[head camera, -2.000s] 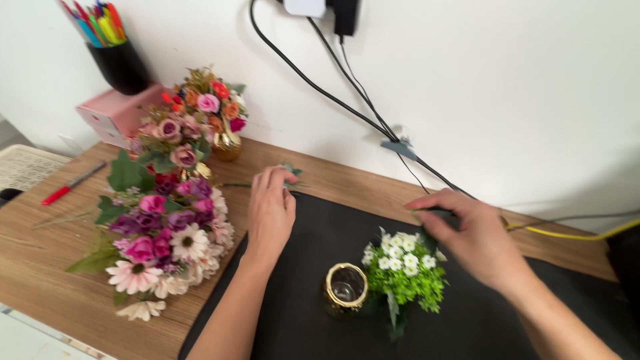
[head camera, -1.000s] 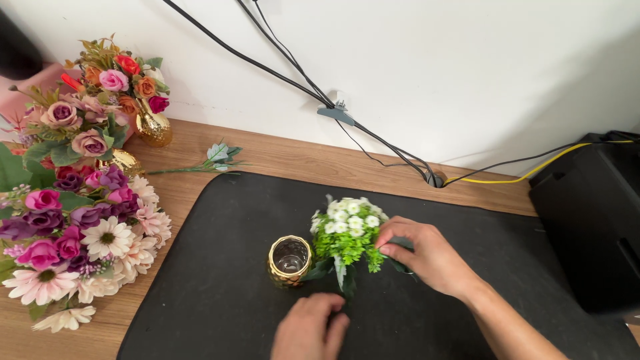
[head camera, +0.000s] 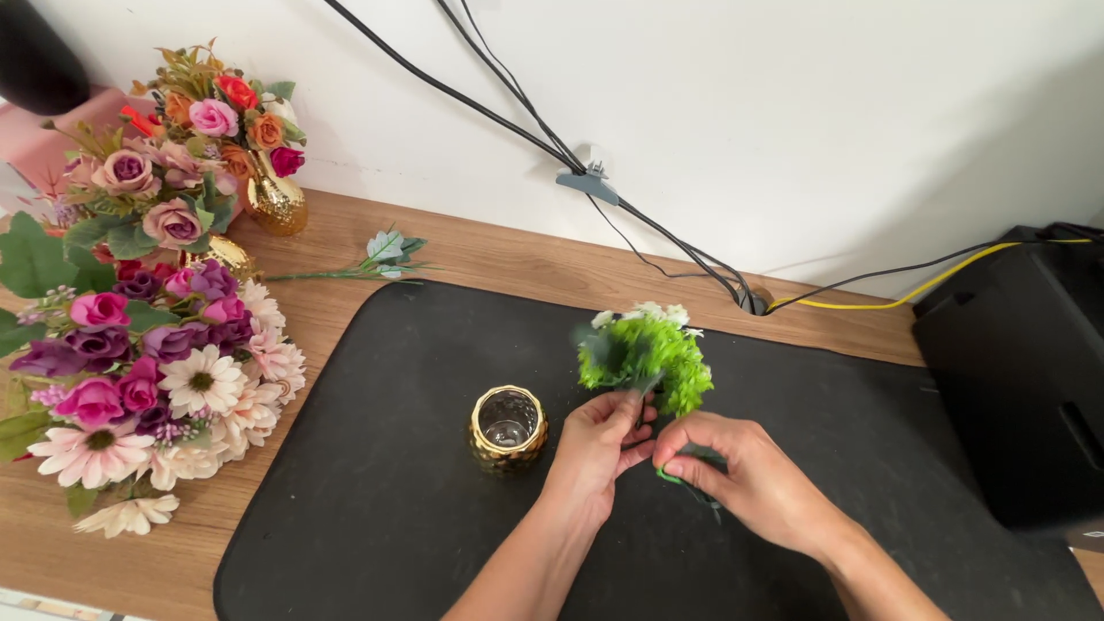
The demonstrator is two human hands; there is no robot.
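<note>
My left hand [head camera: 599,444] pinches the stems beneath a bunch of artificial white flowers with bright green foliage [head camera: 647,354], which is held above the black mat [head camera: 388,517]. Close beside it on the right, my right hand [head camera: 729,474] has thumb and fingers closed on a thin green strip or stem [head camera: 668,474]; a dark, blurred piece hangs below those fingers. To the left of my hands, a gold faceted glass vase [head camera: 507,427] stands upright on the mat with nothing in its mouth. An artificial sprig with pale leaves [head camera: 385,257] lies on the wooden desk behind the mat.
Artificial purple, pink and cream flowers [head camera: 164,371] crowd the left side, near a gold vase [head camera: 276,203] holding roses. A pink box [head camera: 103,121] stands behind them. Black cables [head camera: 535,138] run down the wall to a desk hole. A black box-shaped object [head camera: 1018,379] stands at right.
The white-flowered bunch has been taken hold of by my left hand and tilted. Earlier it rested beside the gold vase. My left hand has left the sprig at the back of the desk.
</note>
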